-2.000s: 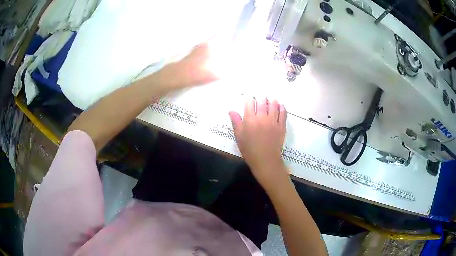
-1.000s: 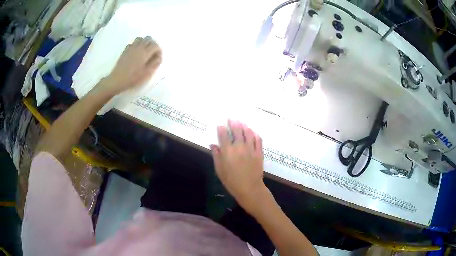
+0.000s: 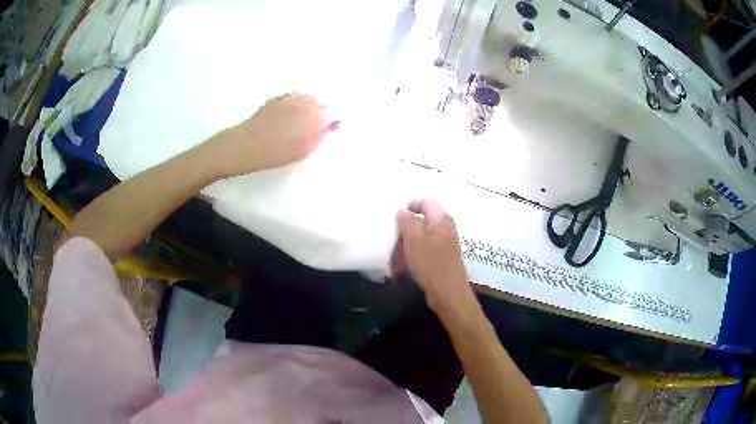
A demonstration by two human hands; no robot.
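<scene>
A white fabric piece (image 3: 290, 224) lies on the table and hangs slightly over its front edge, covering the left part of the ruler tape. My left hand (image 3: 292, 128) rests on the cloth left of the needle area, fingers curled; glare hides whether it grips cloth. My right hand (image 3: 427, 240) is at the front edge, fingers closed on the right end of the fabric. The presser foot area (image 3: 477, 108) of the white sewing machine (image 3: 580, 91) is in bright glare, apart from both hands.
Black scissors (image 3: 588, 219) lie right of the needle. The ruler tape (image 3: 572, 281) runs along the front table edge. White cloth pieces (image 3: 108, 41) are heaped at upper left over blue material (image 3: 83, 141). A yellow frame (image 3: 655, 379) shows below the table.
The fabric now covers the left part of the ruler tape. My left hand has moved right; my right hand has moved slightly right and closed on the cloth. The view has shifted a little.
</scene>
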